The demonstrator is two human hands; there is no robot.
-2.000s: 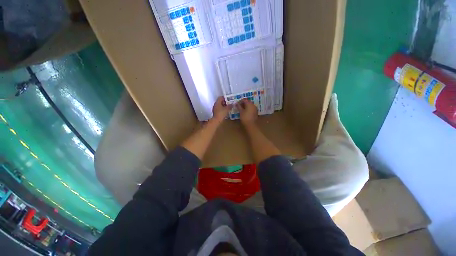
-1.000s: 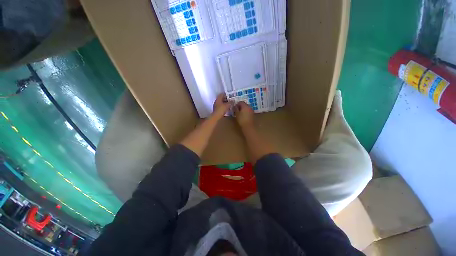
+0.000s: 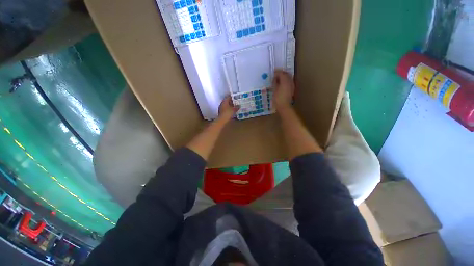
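A white front housing (image 3: pixel 248 70) lies in the deep brown carton (image 3: pixel 239 148), its open window away from me and its blue key grid nearest me. A small blue piece (image 3: pixel 264 76) shows inside the window. My left hand (image 3: pixel 227 108) is at the left edge of the key grid, fingers bent against it; its grip is too small to make out. My right hand (image 3: pixel 283 88) is at the housing's right edge beside the window, fingertips near the blue piece; whether it holds anything is hidden.
Two more blue-keyed housings lie further in the carton, one at left (image 3: pixel 188 21) and one at right (image 3: pixel 250 18). A red fire extinguisher (image 3: pixel 436 85) is at the right. Brown cartons (image 3: pixel 405 213) lie at lower right. A red object (image 3: pixel 239 184) is between my legs.
My right hand has moved right and forward from the key grid to the housing's right side, uncovering more keys. My left hand has stayed at the grid's left edge.
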